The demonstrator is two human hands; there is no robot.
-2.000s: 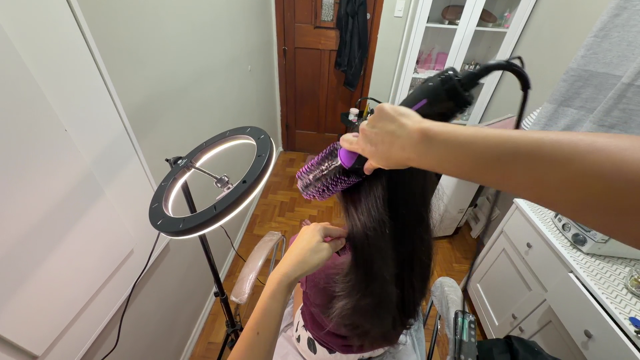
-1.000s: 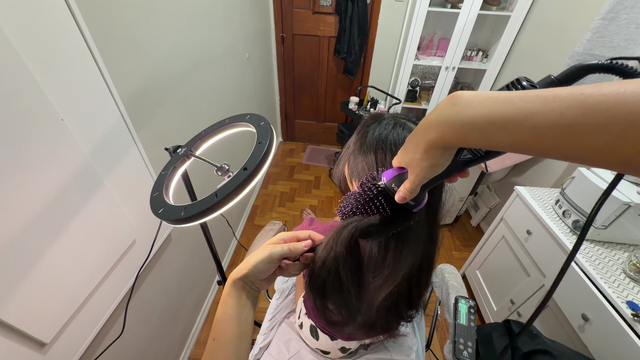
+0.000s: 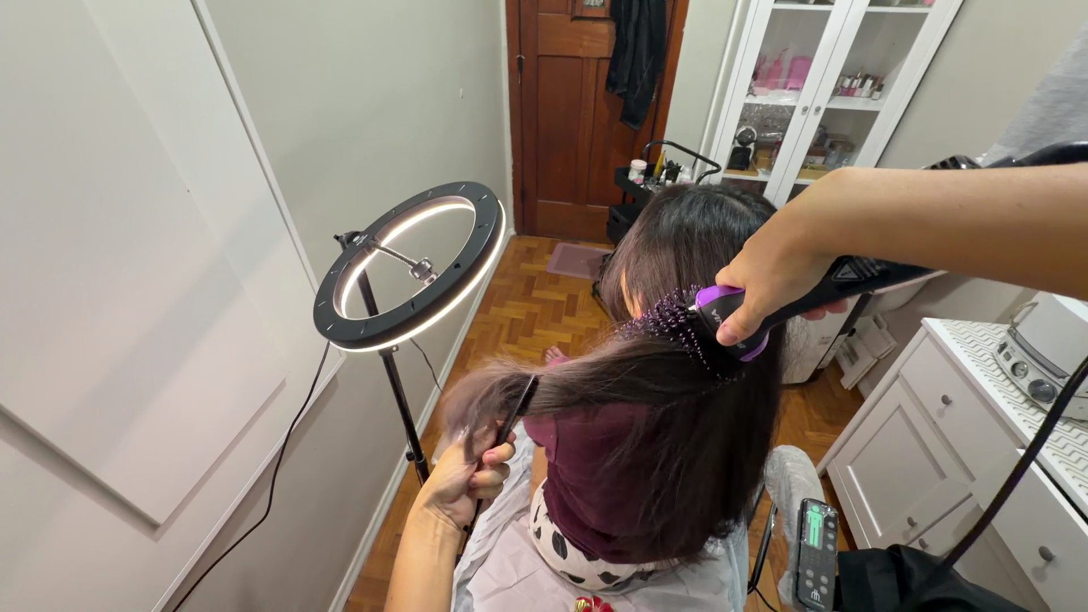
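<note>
A seated person with long dark hair [image 3: 722, 442] faces away from me, in a maroon top. My right hand [image 3: 782, 263] grips a black and purple hot-air brush [image 3: 722, 319] near its head. The bristles lie against the side hair at about neck height, and a lock runs from them out to the left. At that lock's ends my left hand [image 3: 476, 472] is closed, holding a thin black comb [image 3: 518, 408], with strands of hair at the fingers. Part of the brush handle is hidden behind my right hand and forearm.
On the left stands a lit ring light [image 3: 408, 265] on a black stand. A white drawer cabinet [image 3: 914, 459] with a boxy appliance [image 3: 1041, 357] is at right, a covered chair armrest [image 3: 790, 484] and a remote control [image 3: 816, 552] beside the seat. A dark trolley [image 3: 633, 187] stands by the wooden door [image 3: 565, 127].
Two seconds ago the brush was raised beside the head; it came down to neck height. Since one second ago, my left hand has moved down and left, and the lock now stretches sideways.
</note>
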